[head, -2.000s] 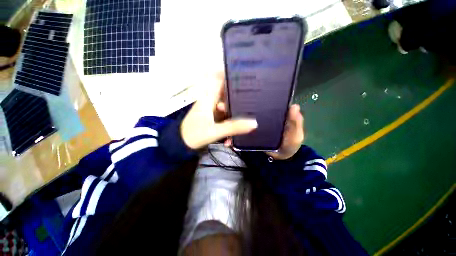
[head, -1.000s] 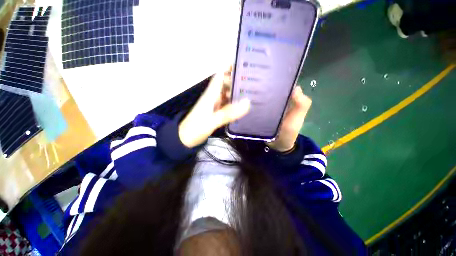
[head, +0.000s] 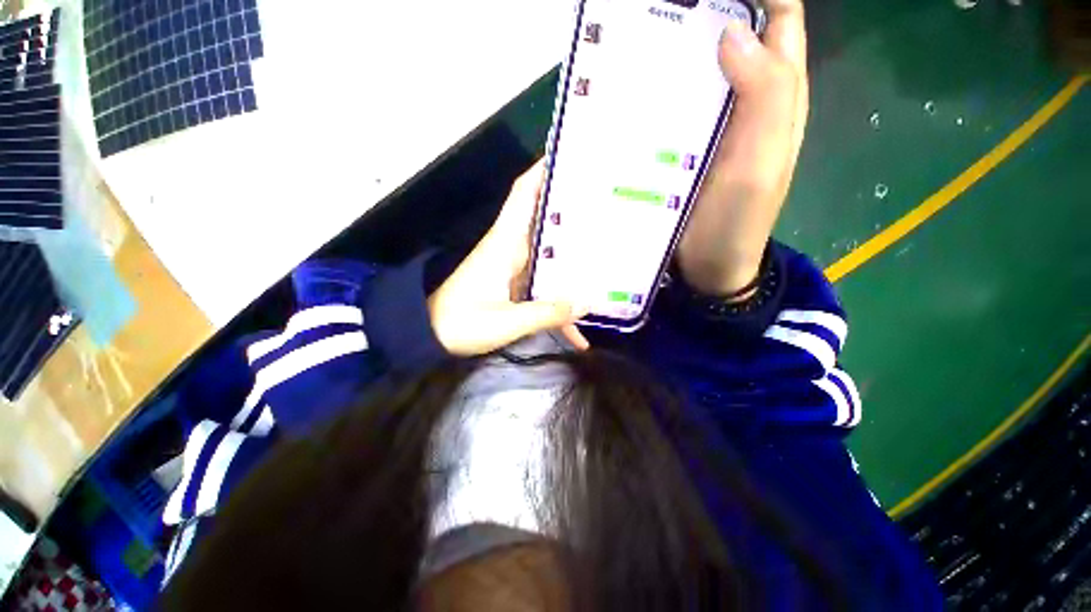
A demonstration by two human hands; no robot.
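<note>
A smartphone (head: 628, 167) with a bright white screen showing small green bars is held upright past the bench edge. My left hand (head: 503, 281) holds its lower left side, with the thumb across the bottom corner. My right hand (head: 760, 144) is on its right side, with the thumb at the top right of the screen; its other fingers are partly hidden behind the phone or cut off by the top edge. A sticker sheet with a grid of black squares (head: 174, 60) lies on the white part of the bench.
More dark sticker sheets (head: 26, 155) lie at the far left, with a pale blue film (head: 96, 287) beside them on the brown bench area (head: 156, 281). A blue crate (head: 120, 490) is below the bench edge. The green floor (head: 933, 263) with yellow lines is at right.
My right hand has moved up the phone's side and its thumb is now at the screen's top. The screen changed from a greyish list to white with green bars. The bench has shifted left in view.
</note>
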